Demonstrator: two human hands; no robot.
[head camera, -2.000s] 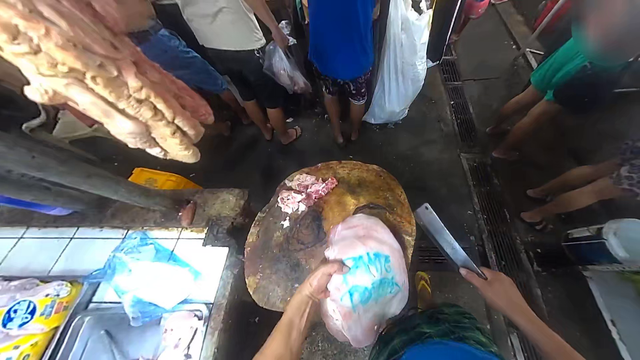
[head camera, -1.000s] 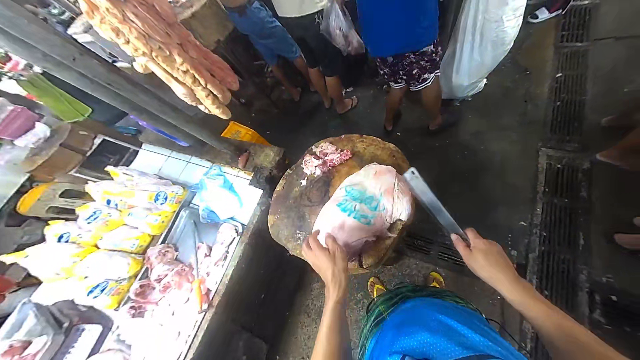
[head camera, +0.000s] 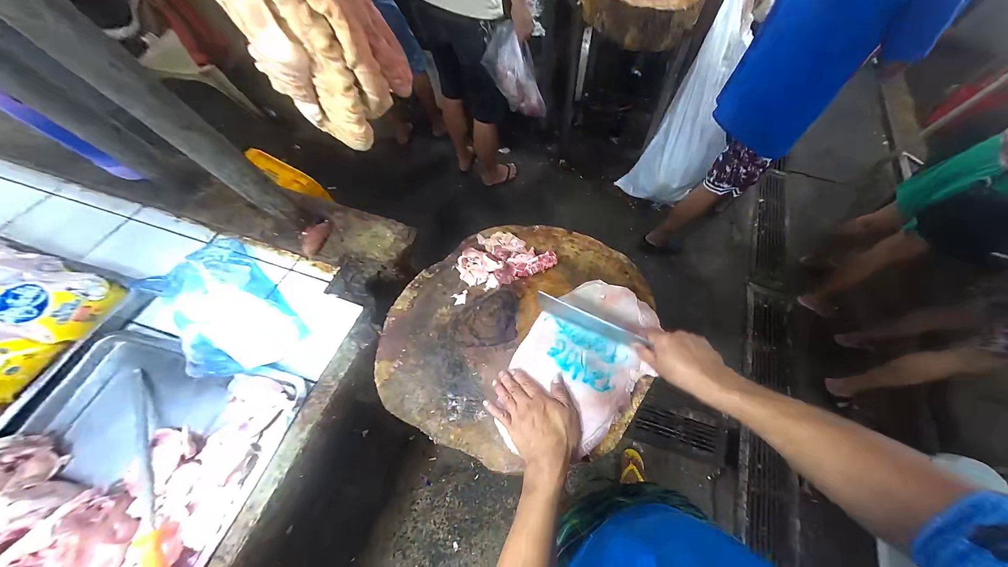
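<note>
A large pale piece of meat with skin (head camera: 579, 378), marked with blue writing, lies on the right part of a round wooden chopping block (head camera: 433, 362). My left hand (head camera: 539, 417) rests flat on its lower left side, fingers spread. In my right hand (head camera: 685, 358) is the handle of a cleaver (head camera: 591, 319). Its blade lies across the upper part of the meat; whether it has cut in, I cannot tell. Small meat scraps (head camera: 504, 260) sit near the block's far edge.
At left, a tiled counter (head camera: 71, 228) bears a blue plastic bag (head camera: 228, 307), yellow packages (head camera: 47, 315) and a grey tray (head camera: 102, 394) of meat pieces. Pale meat (head camera: 331, 71) hangs above at upper left. Several people stand beyond the block, one near a large white bag (head camera: 685, 118).
The cleaver has moved from beside the block to over the meat, in my right hand. The meat has turned on the block. A person in blue has moved to the right.
</note>
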